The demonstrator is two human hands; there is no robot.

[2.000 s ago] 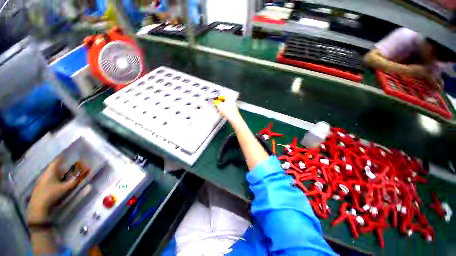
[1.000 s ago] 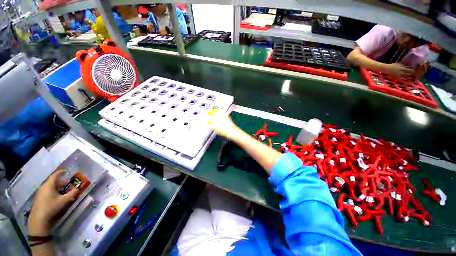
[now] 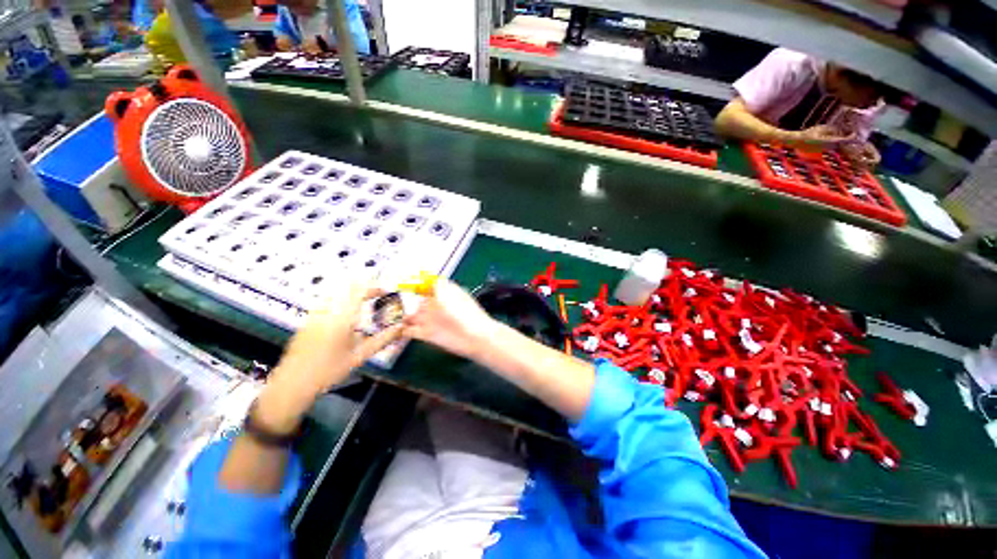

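My left hand point(image 3: 333, 339) and my right hand point(image 3: 443, 317) meet in front of the near edge of the white pocketed tray point(image 3: 317, 218). Between their fingertips is a small module point(image 3: 386, 311), silvery with a dark centre; its details are blurred. My left fingers grip it. Yellow finger cots show on my right hand, whose fingertips are at the module's right side. The tray has rows of dark-centred pockets and sits on another white tray. The orange-brown fixture point(image 3: 88, 453) lies on the light grey machine bed point(image 3: 180, 377) at the lower left, with no hand on it.
A pile of red clamps point(image 3: 754, 360) covers the bench at the right, with a translucent cup point(image 3: 642, 277) at its edge. A dark bowl-like item point(image 3: 525, 313) is beside my right forearm. A red fan point(image 3: 186, 142) stands behind the trays. A person point(image 3: 804, 104) works across the conveyor.
My left hand has left the fixture and moved right to the tray's near edge. My right hand has come back from the tray's right side to meet it. The view has shifted.
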